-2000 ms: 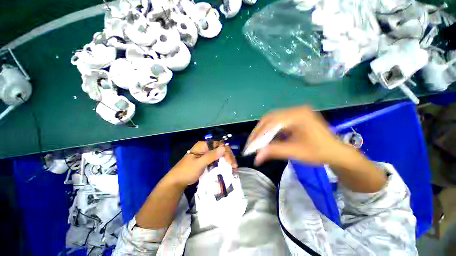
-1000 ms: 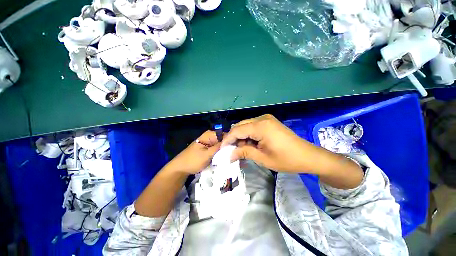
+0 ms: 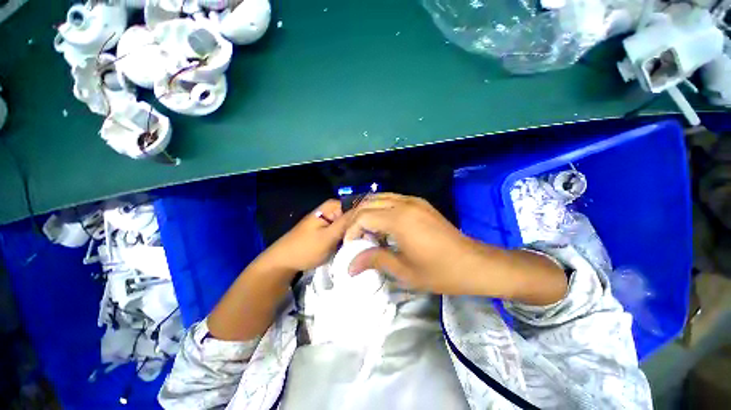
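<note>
A white camera housing (image 3: 341, 308) is held over my lap, overexposed so its details are washed out. My left hand (image 3: 312, 238) grips its upper end from the left. My right hand (image 3: 405, 240) is closed over the top of the housing, thumb on a small white cover (image 3: 349, 258) that lies against it. A tiny blue-and-black piece (image 3: 345, 191) and thin lead wires with a white tip (image 3: 373, 187) stick out above my fingers. The opening seen earlier in the housing is hidden or washed out.
Ball-shaped white shells (image 3: 164, 56) heap at the green bench's left. A clear bag (image 3: 513, 36) and boxy housings (image 3: 673, 52) lie at its right. Below stand the left blue bin (image 3: 204, 264) with white parts and the right blue bin (image 3: 641, 184) with clear wrapping.
My right hand has come in from the right with the small white cover and now presses over the housing's top. The bench and its heaps have shifted upward and partly out of view.
</note>
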